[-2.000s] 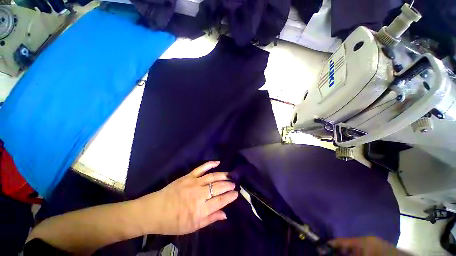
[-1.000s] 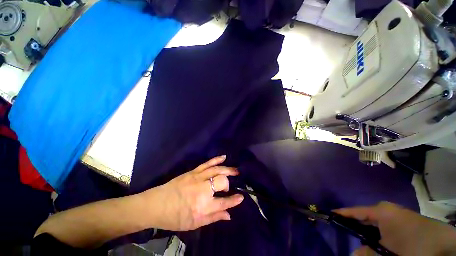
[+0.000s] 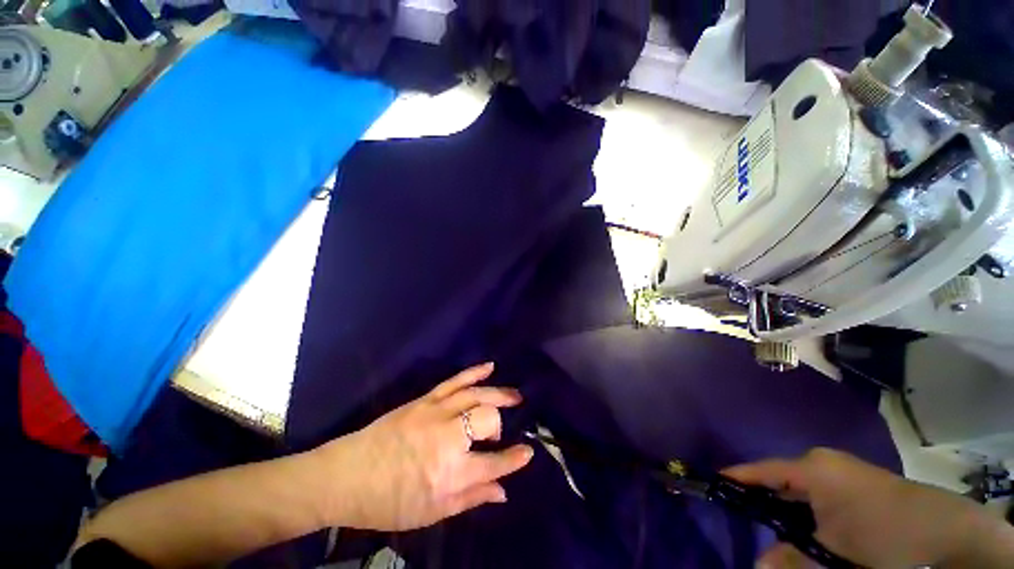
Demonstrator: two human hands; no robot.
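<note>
A large dark navy-purple cloth panel (image 3: 445, 245) lies spread over the white table and hangs over its front edge. My left hand (image 3: 428, 456), with a ring on one finger, presses on the cloth at the lower middle, its fingertips near the blade tips. My right hand (image 3: 845, 506) at the lower right grips the black handles of the fabric shears (image 3: 678, 478). The blades point left into the dark cloth, and the dark fabric makes their opening hard to see. A narrow pale gap shows in the cloth beside the tips.
A white JUKI sewing machine (image 3: 801, 200) stands at the right, its needle area beside the cloth. A bright blue panel (image 3: 189, 211) lies at the left, above a red item (image 3: 53, 406). Dark cloth heaps (image 3: 478, 45) lie at the back. Another machine (image 3: 45, 83) is at the upper left.
The view has shifted and shifted back. My right hand has come further into view on the shears' handles. My left hand stays on the cloth, its fingers slightly shifted.
</note>
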